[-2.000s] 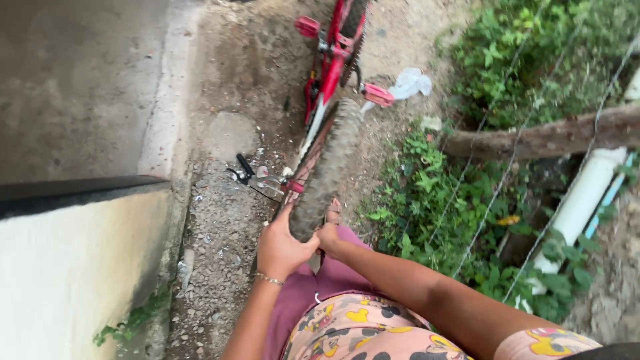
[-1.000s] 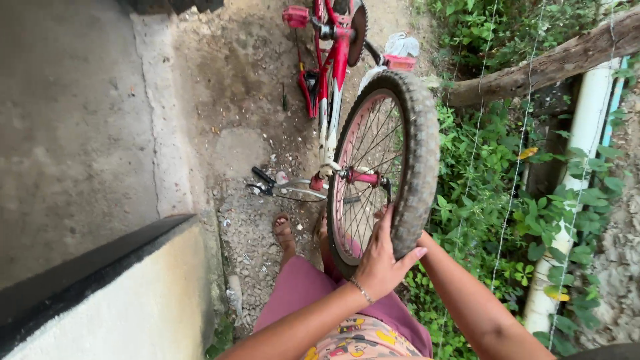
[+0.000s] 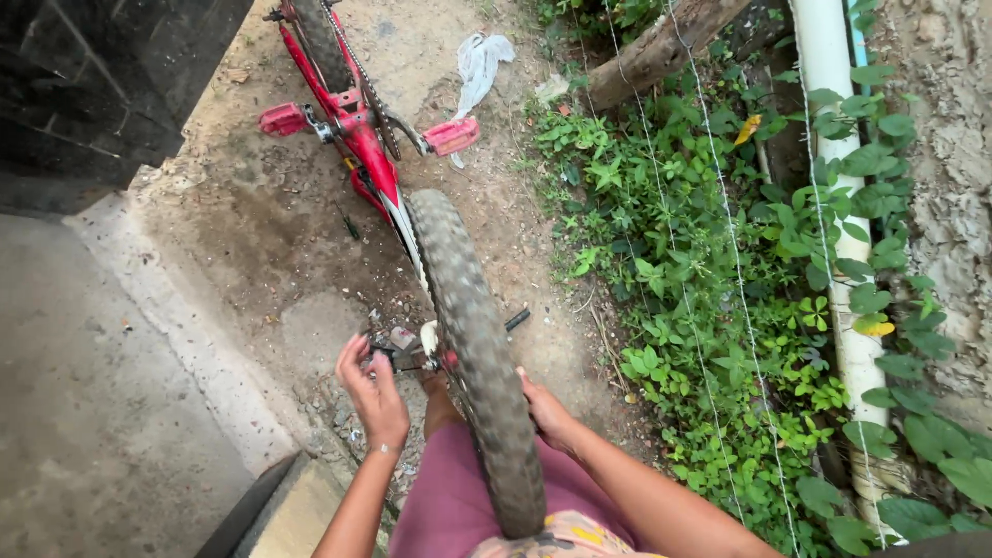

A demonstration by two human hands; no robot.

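An upturned red and white bicycle frame (image 3: pixel 368 159) stands in front of me, a red pedal (image 3: pixel 452 136) on either side of its crank. Its knobbly wheel tyre (image 3: pixel 480 341) points toward my body, the tread blurred. My left hand (image 3: pixel 376 391) is raised to the left of the wheel, fingers apart and slightly curled, holding nothing. At the wheel's right side is my right hand (image 3: pixel 546 411); its fingertips reach the tyre's edge and are partly hidden, so a grip cannot be told. Black handlebar grips show low down, one of them (image 3: pixel 517 319) right of the tyre.
Barbed wire (image 3: pixel 725 201) and green plants run along the right, with a wooden post (image 3: pixel 659 54) and a white pipe (image 3: pixel 845 232) behind. A concrete ledge (image 3: pixel 178 333) lies left, below a dark panel (image 3: pixel 101 93). A crumpled plastic bag (image 3: pixel 480 66) lies on the dirt.
My left hand has come off the tyre and is now to its left. The wheel, seen from its side one second ago, now shows mostly its tread. The view has shifted.
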